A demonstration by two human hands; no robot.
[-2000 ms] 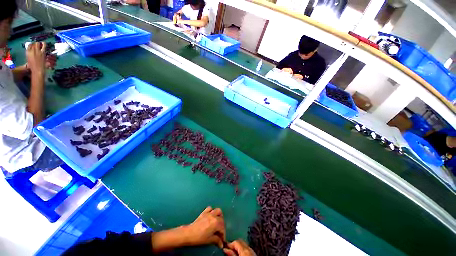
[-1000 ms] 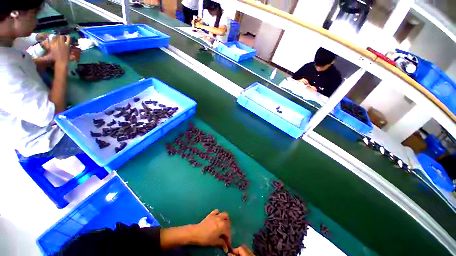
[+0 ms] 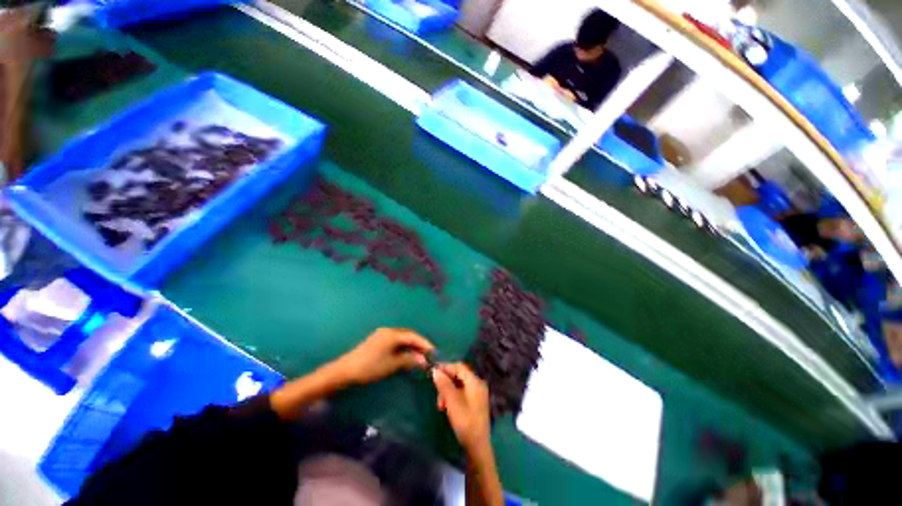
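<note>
My left hand (image 3: 386,356) and my right hand (image 3: 459,391) are bare and meet over the green bench, left of a dense heap of dark parts (image 3: 509,341). The fingertips of both hands pinch one small dark part (image 3: 429,363) between them; the fingers hide most of it and the view is blurred. A looser spread of small dark parts (image 3: 356,232) lies on the green surface beyond my hands. A white sheet (image 3: 591,410) lies flat against the right side of the heap.
A blue tote (image 3: 232,227) with scattered dark parts stands at the left bench end. An empty blue crate (image 3: 148,385) is below bench level. A blue tray (image 3: 490,133) stands across the green belt (image 3: 396,138). A person in dark clothing (image 3: 584,69) sits opposite.
The view has swung right and down, so the tote and heap sit higher and the whole white sheet shows. My hands appear higher in the picture and stay together at the small part.
</note>
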